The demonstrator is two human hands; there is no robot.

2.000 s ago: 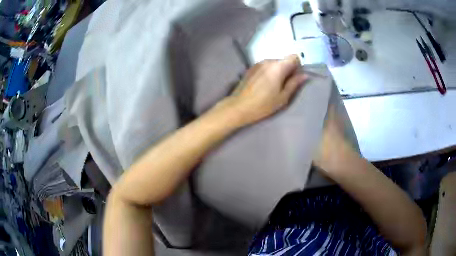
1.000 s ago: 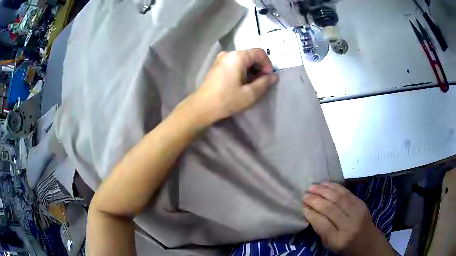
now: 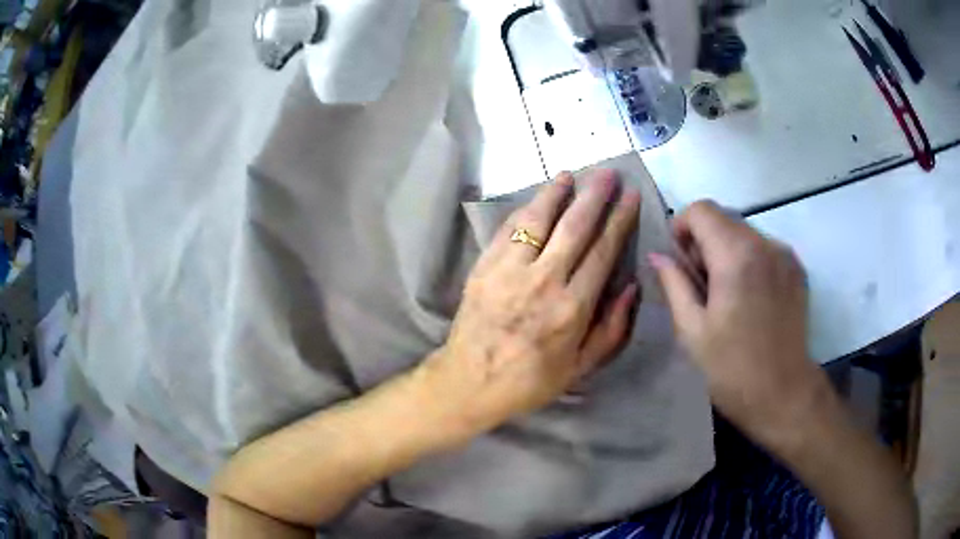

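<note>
The light grey-beige panel (image 3: 347, 211) covers the left and middle of the table and hangs over the lap. Its corner lies just in front of the shiny needle plate (image 3: 644, 111). My left hand (image 3: 537, 305), with a ring on one finger, lies flat on the cloth, fingers pointing at its far edge and thumb out to the right. My right hand (image 3: 742, 305) is at the panel's right edge, thumb and fingers pinching there; the exact contact is partly hidden. The white sewing machine head (image 3: 674, 26) is at the top, blurred, its needle not clear.
Red-handled snips (image 3: 903, 116) and a slim black tool (image 3: 895, 42) lie right of the machine. A shiny lamp-like head (image 3: 286, 34) is above the cloth, top left. The white table's curved front edge (image 3: 895, 326) is at right. Bundled cloth (image 3: 74, 421) is lower left.
My left hand has gone from pinching the cloth to lying flat on it. My right hand has moved up from the panel's lower corner to its upper right edge. The camera view has shifted.
</note>
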